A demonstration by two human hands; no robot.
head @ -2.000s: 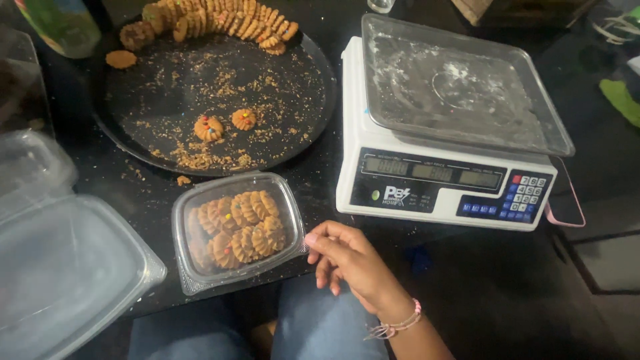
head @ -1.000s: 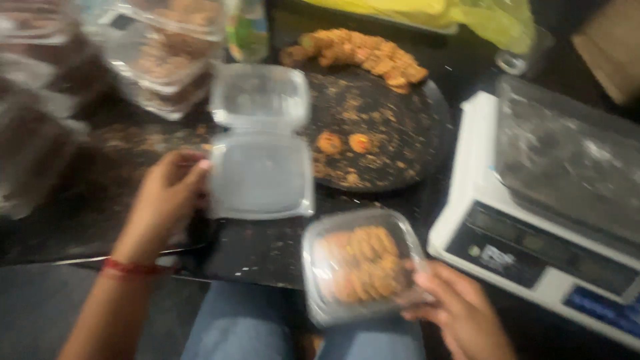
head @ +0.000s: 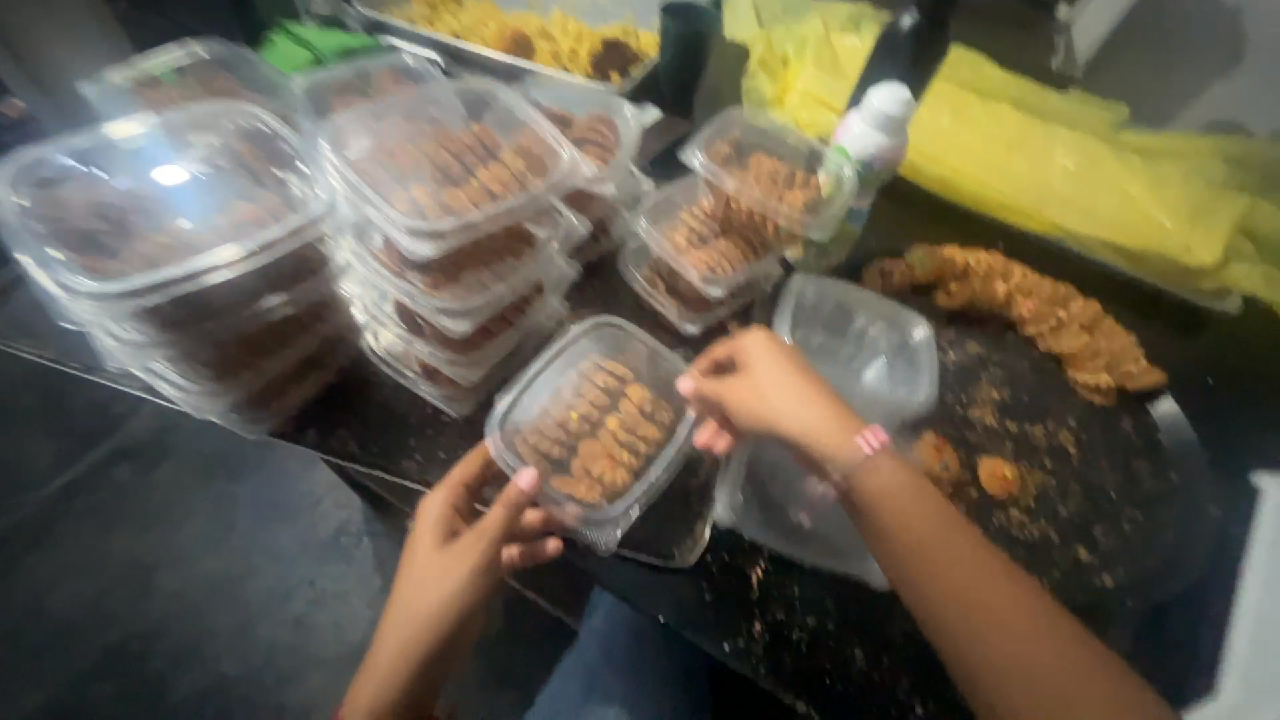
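A lidded clear plastic container of cookies [head: 595, 430] is at the middle of the view, over the near table edge. My left hand [head: 480, 530] grips its near left corner, thumb on the rim. At its right edge is my right hand [head: 750, 390], fingers bent; whether they pinch the rim or only touch it, I cannot tell. Partly under my right forearm lies an open clear container [head: 855, 345] without visible contents. The round dark tray [head: 1080, 500] to the right holds a curved row of cookies [head: 1040, 310], crumbs and two loose cookies, one being a cookie [head: 998, 477] with an orange centre.
Tall stacks of filled containers [head: 450, 160] stand at the left, with a smaller stack [head: 710, 235] behind the middle. A white-capped bottle [head: 875, 130], yellow plastic sheeting [head: 1080, 170] and a tray of yellow food [head: 540, 35] are at the back. A white scale edge [head: 1245, 610] shows at far right.
The view has swung left to the stacks. My left hand, earlier beside the open container, now holds the filled one. The filled container has moved from the open one's right side to its left.
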